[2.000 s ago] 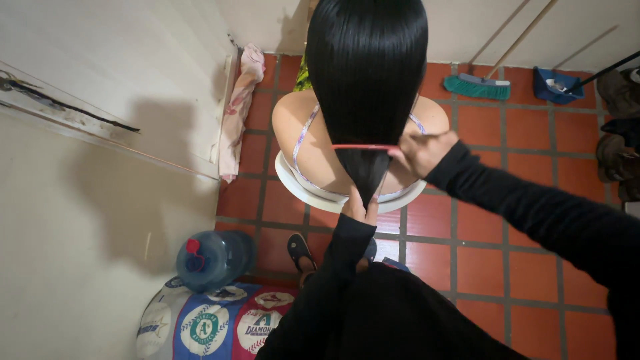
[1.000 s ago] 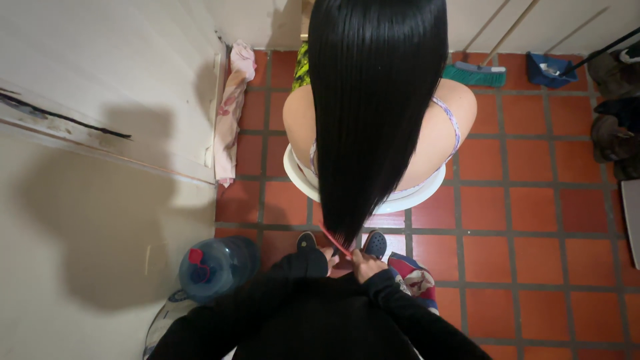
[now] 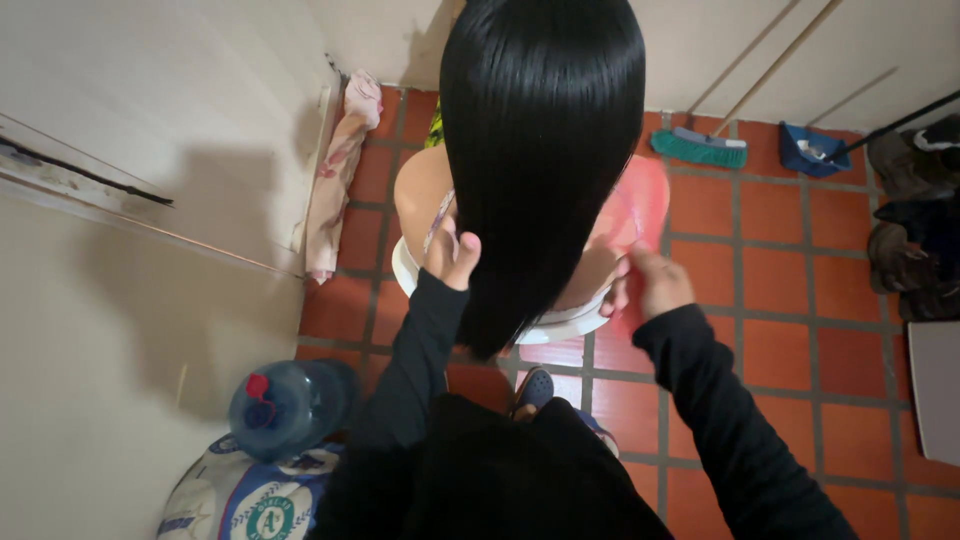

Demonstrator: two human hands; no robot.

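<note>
Long, straight black hair (image 3: 540, 165) hangs down the back of a person seated on a white plastic seat (image 3: 562, 328). At the hair's left edge is my left hand (image 3: 452, 256), its thumb apart from the fingers and its palm side near the strands; some fingers are hidden. To the right of the hair my right hand (image 3: 651, 281) is closed on a red comb (image 3: 637, 202), which is blurred by motion over the person's right shoulder.
A large blue water bottle (image 3: 289, 409) with a red cap stands at lower left beside a patterned cushioned item (image 3: 247, 495). A rolled pink cloth (image 3: 341, 180) lies along the wall. Behind are a green broom (image 3: 699, 146) and a blue dustpan (image 3: 814, 150); shoes (image 3: 904, 247) are at right.
Both hands have moved up from the hair's tips and apart, the left to the hair's left side, the right with the comb to its right. The comb was at the tips one second ago.
</note>
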